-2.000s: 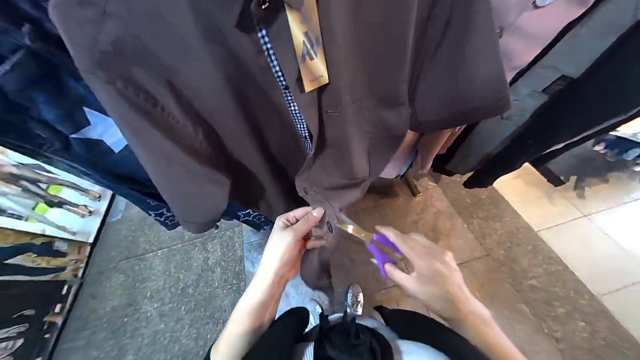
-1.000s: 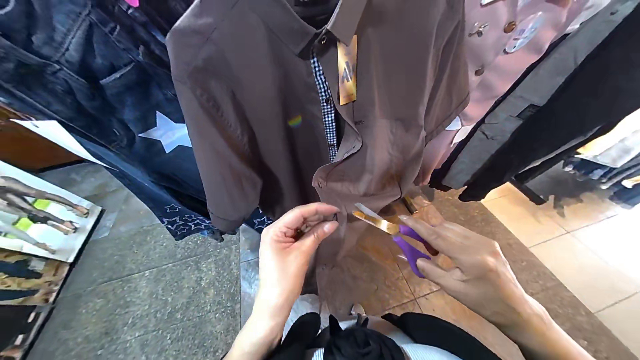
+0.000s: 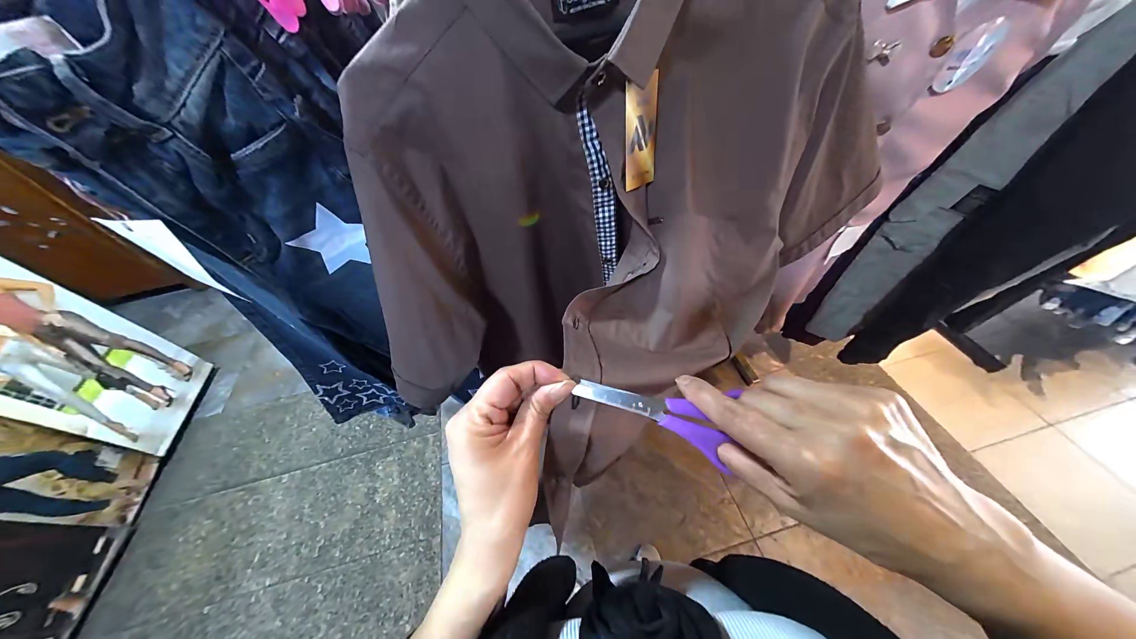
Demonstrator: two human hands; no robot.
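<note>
A brown short-sleeved shirt [image 3: 532,204] hangs in front of me, its placket edge folded over and a gold tag [image 3: 642,133] near the collar. My left hand [image 3: 501,426] pinches the placket edge between thumb and forefinger, low on the shirt front; whether a thread is in the pinch cannot be seen. My right hand [image 3: 825,453] holds purple-handled scissors [image 3: 621,399], fingers around the handles. The blades point left, lie nearly together and reach my left fingertips. A button or buttonhole [image 3: 575,323] shows on the placket just above.
Dark blue denim garments [image 3: 257,177] with a white star hang at the left. Pink clothing [image 3: 941,124] and grey and black garments [image 3: 1003,213] hang at the right. A poster panel [image 3: 80,355] stands at the lower left, beside the grey tiled floor [image 3: 293,497].
The scissor blades, apart one second ago, are now nearly together, their tips at my left fingertips. More of the shirt's collar shows than two seconds ago as the view has shifted.
</note>
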